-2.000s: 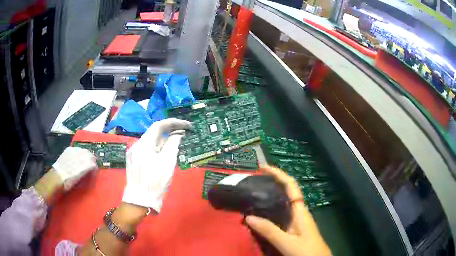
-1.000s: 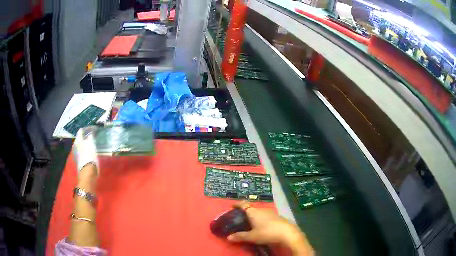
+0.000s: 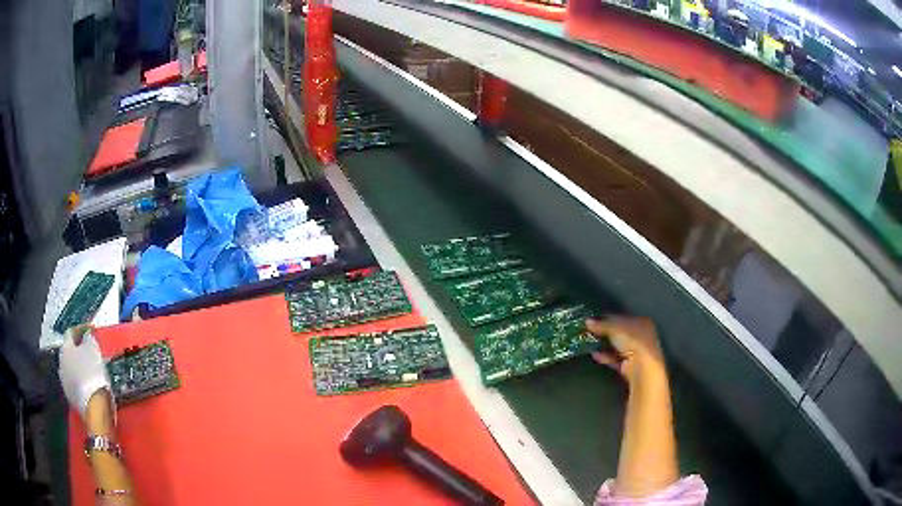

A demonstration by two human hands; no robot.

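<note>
My left hand [image 3: 84, 374], in a white glove, is at the left end of a small-looking green circuit board [image 3: 145, 371] at the red mat's left side; its fingers hide that end. My right hand [image 3: 629, 348], bare, pinches the right end of the nearest circuit board [image 3: 534, 346] on the dark green belt. Two more circuit boards [image 3: 348, 300] [image 3: 380, 360] lie component side up on the mat's right part. The black barcode scanner [image 3: 381, 435] lies on the mat, out of my hands.
Two boards [image 3: 473, 255] [image 3: 502, 295] lie beyond the gripped one on the conveyor belt [image 3: 435, 385]. A black tray [image 3: 341, 259] holds blue plastic [image 3: 213, 232] and white items. A board [image 3: 84, 301] lies on white paper at left. A raised shelf [image 3: 633, 148] crosses the upper right.
My right hand has let go of the scanner and moved right onto the belt board. My left hand has brought its board lower at the mat's left side. The view has swung right.
</note>
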